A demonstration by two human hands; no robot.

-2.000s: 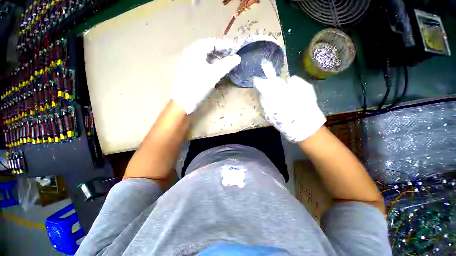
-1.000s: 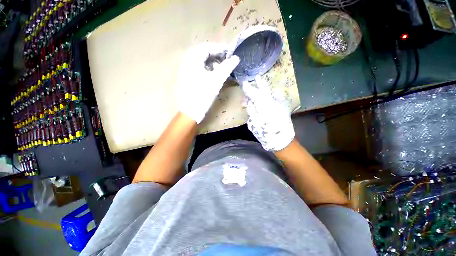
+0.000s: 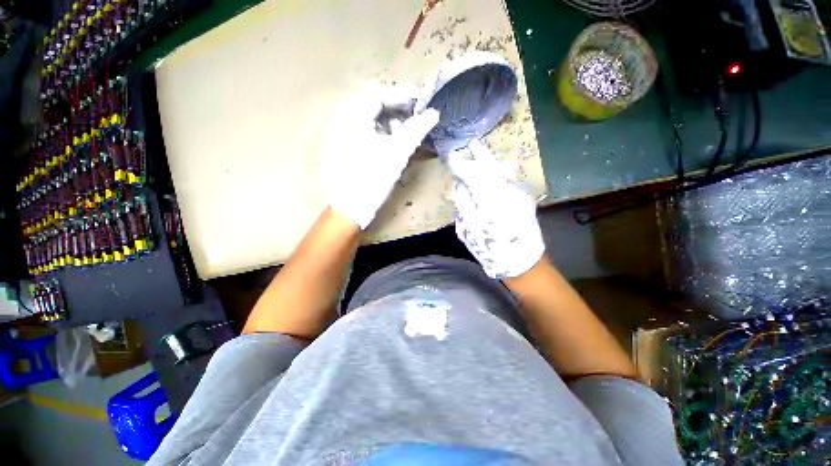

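The paste dish (image 3: 472,102) is a shallow round tub with a pale rim and a blue-grey smeared inside. It is tilted over the right part of the stained cream board (image 3: 246,136). My left hand (image 3: 369,150), in a white glove with a dark grey smudge, grips the dish's left side with thumb and fingers. My right hand (image 3: 497,214), in a white grey-specked glove, has its fingertips at the dish's lower edge. Whether they pinch the rim or only touch it is hard to tell.
A yellowish pot (image 3: 606,73) with silvery bits stands right of the board. A black box (image 3: 743,45) with a red light and cables is beyond it. Trays of boards (image 3: 87,196) lie left. A copper strip (image 3: 418,25) lies at the far edge. Bubble-wrap packs (image 3: 761,241) are at right.
The dish has gone from lying nearly flat to tilted. My right hand has moved from inside the dish to its lower edge. My left hand stays at its left side.
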